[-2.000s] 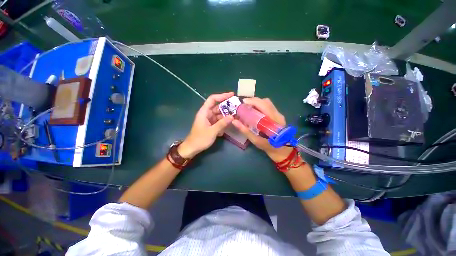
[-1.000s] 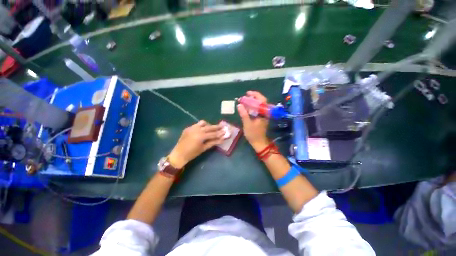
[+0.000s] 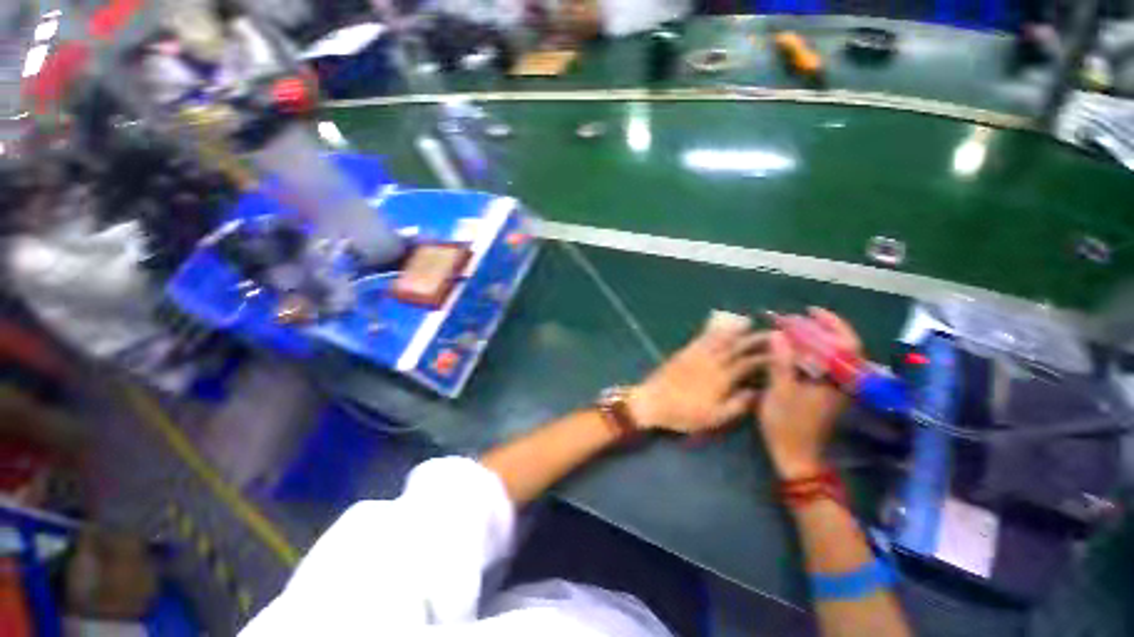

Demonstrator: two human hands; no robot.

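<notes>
The picture is blurred. My right hand point(image 3: 802, 404) is closed around the red-pink dispensing syringe point(image 3: 817, 348), whose blue end points right toward the controller. My left hand point(image 3: 703, 383) is palm down over the dark green bench, just left of my right hand, its fingers spread. Whether anything is under its fingers is hidden. The cream pad point(image 3: 726, 322) shows just beyond my left fingers. The framed pad is mostly hidden beneath my left hand.
The blue bench machine point(image 3: 466, 317) stands at left with a red-brown framed pad point(image 3: 430, 274) on it. The blue-fronted controller point(image 3: 926, 467) is at right, with clear plastic bags point(image 3: 1001, 336) behind. A small square part point(image 3: 885, 250) lies on the brighter green surface beyond the pale strip.
The view has swung left, so the bench things sit further right and tilted. My left hand has moved from the framed pad toward the cream pad and my right hand. The syringe stays in my right hand.
</notes>
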